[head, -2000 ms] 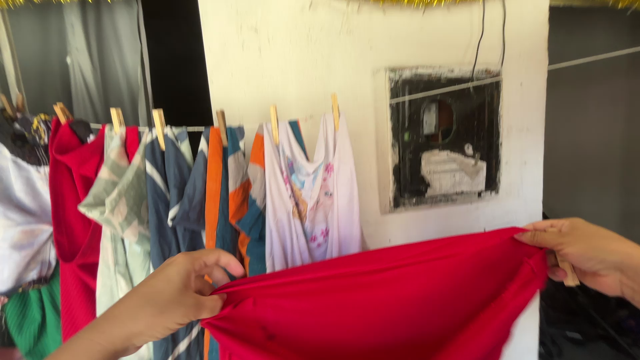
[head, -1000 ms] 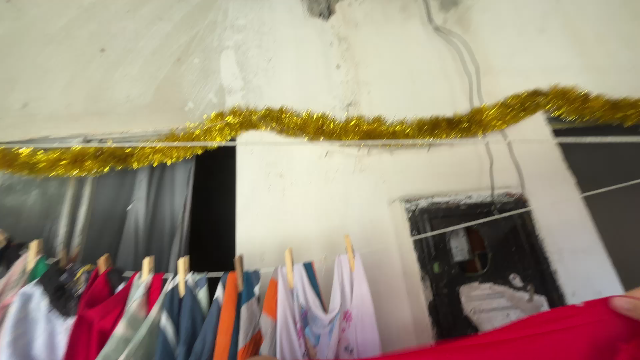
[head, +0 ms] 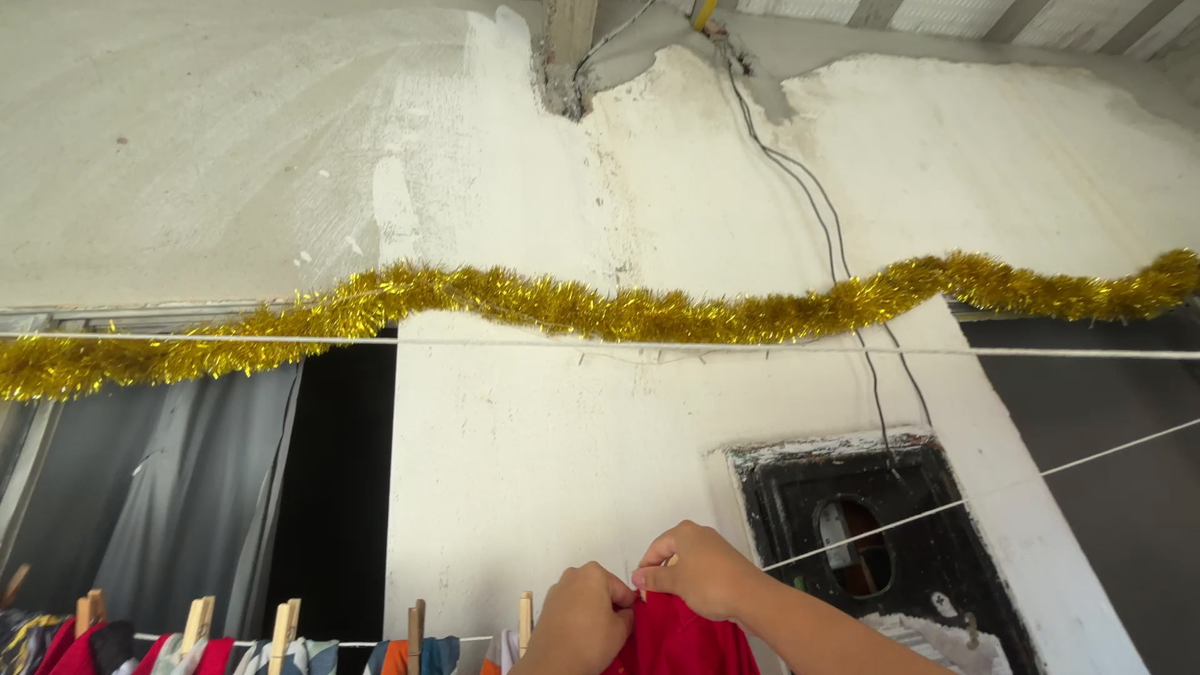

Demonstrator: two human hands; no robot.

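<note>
Bunched red cloth (head: 689, 642) hangs from both hands at the bottom centre, up at the lower clothesline (head: 994, 495). My left hand (head: 586, 614) pinches its upper left edge. Close beside it, my right hand (head: 689, 567) grips the cloth's top with a wooden clothespin (head: 671, 561) partly showing between the fingers. Whether the pin is clamped on the line cannot be told. Just left of my left hand, another wooden clothespin (head: 525, 614) stands over a pale garment (head: 506, 649).
Several pinned garments (head: 309, 656) hang at lower left. An upper white line (head: 656, 346) crosses the view below gold tinsel (head: 637, 314). Behind are a white wall (head: 506, 487), a black recessed panel box (head: 900, 553) and grey curtains (head: 178, 469).
The hands, earlier wide apart with the red cloth stretched between them, are now close together at its bunched top. The view has tilted upward.
</note>
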